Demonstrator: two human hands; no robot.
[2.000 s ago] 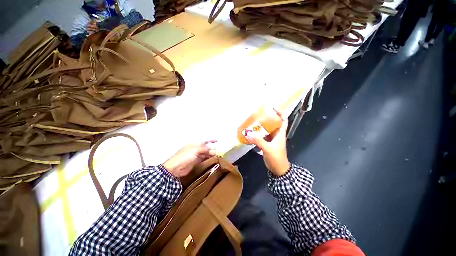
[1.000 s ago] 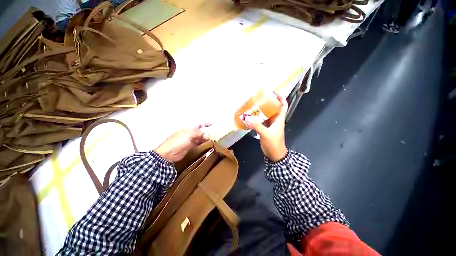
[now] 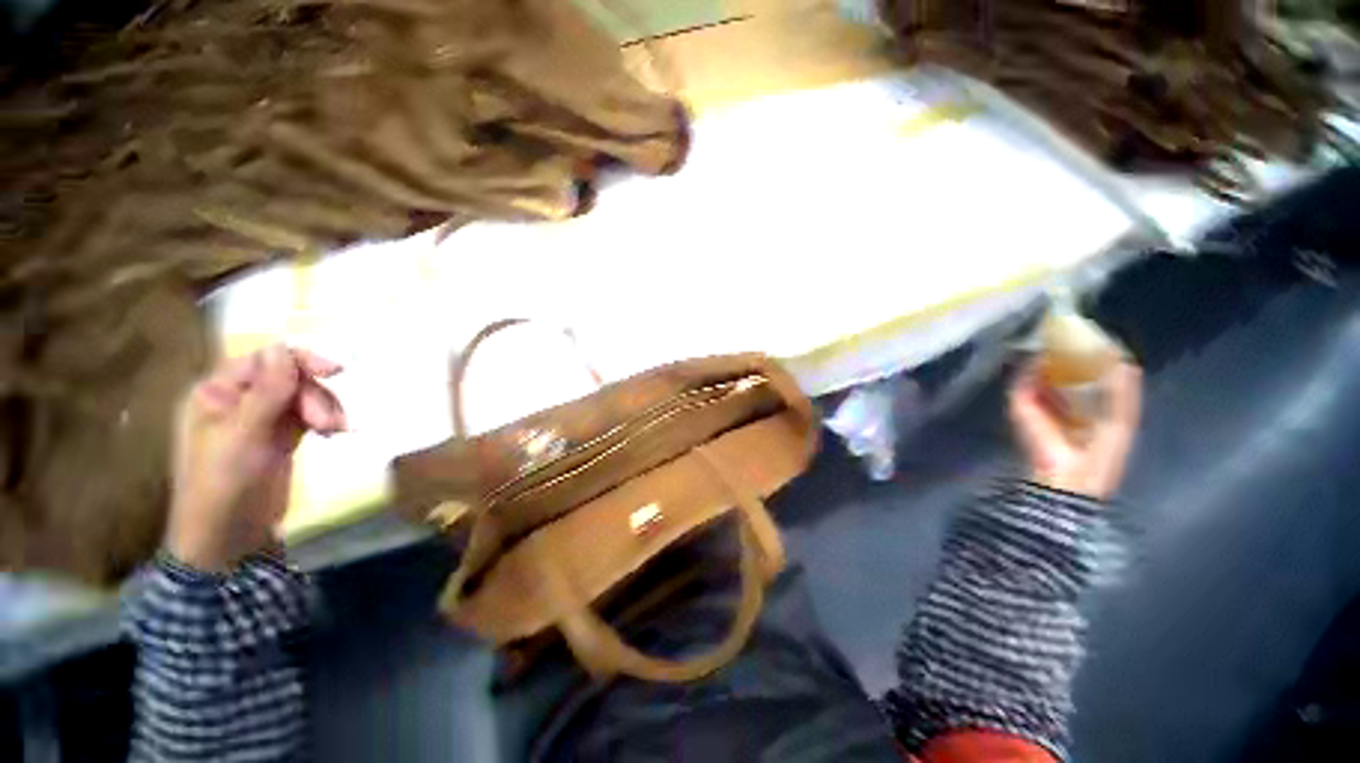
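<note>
A brown handbag rests at the table edge and on my lap, its top opening and shiny zipper line showing, one handle hanging down toward me and the other standing on the far side. My left hand is raised left of the bag, off it, with fingers curled together; whether something small is pinched there cannot be told. My right hand is right of the bag, off the table edge, holding the amber glue bottle upright with its pale nozzle up. The picture is blurred.
The white table with yellow tape lies ahead. Brown stacked bags heap at the left and more stacked bags lie at the back right. A tan board is at the back. A crumpled clear plastic piece hangs at the table edge.
The left hand has left the bag and moved left. The right hand has moved right and the bottle has turned from tilted to upright. The bag has turned more crosswise. The view has shifted.
</note>
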